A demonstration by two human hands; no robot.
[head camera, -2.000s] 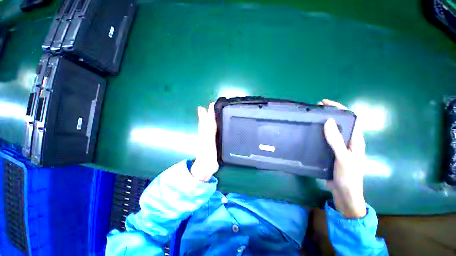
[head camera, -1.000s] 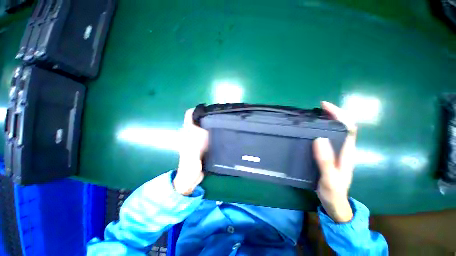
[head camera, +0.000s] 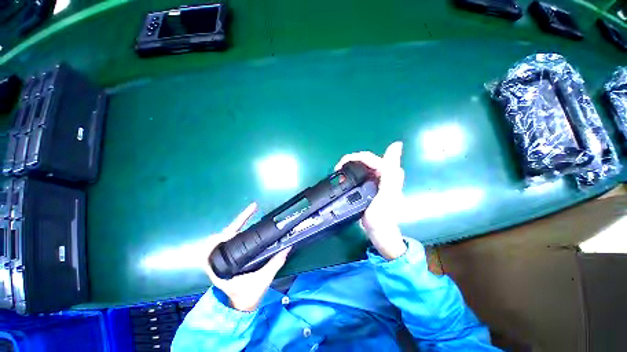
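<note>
A dark handheld unit (head camera: 317, 237) is held on edge, slanting from lower left to upper right, above the green bench. A black protective sleeve (head camera: 260, 236) lies along its upper long edge, with a rectangular cut-out near the middle. A strip of the unit's edge with small ports shows beside the sleeve. My left hand (head camera: 249, 280) grips the lower-left end. My right hand (head camera: 383, 199) grips the upper-right end with its fingers around the corner. The unit's broad faces are mostly hidden.
Unsleeved units (head camera: 49, 240) stand in blocks at left. Blue crates (head camera: 62, 333) are below them. A finished device (head camera: 183, 29) lies at upper left, other devices at upper right. Bagged sleeves (head camera: 550, 120) lie at right. A carton (head camera: 515, 289) is at lower right.
The unit has turned from its back facing up to standing on edge and slanting, with the sleeve edge uppermost. The view has shifted, showing more of the far bench and right side.
</note>
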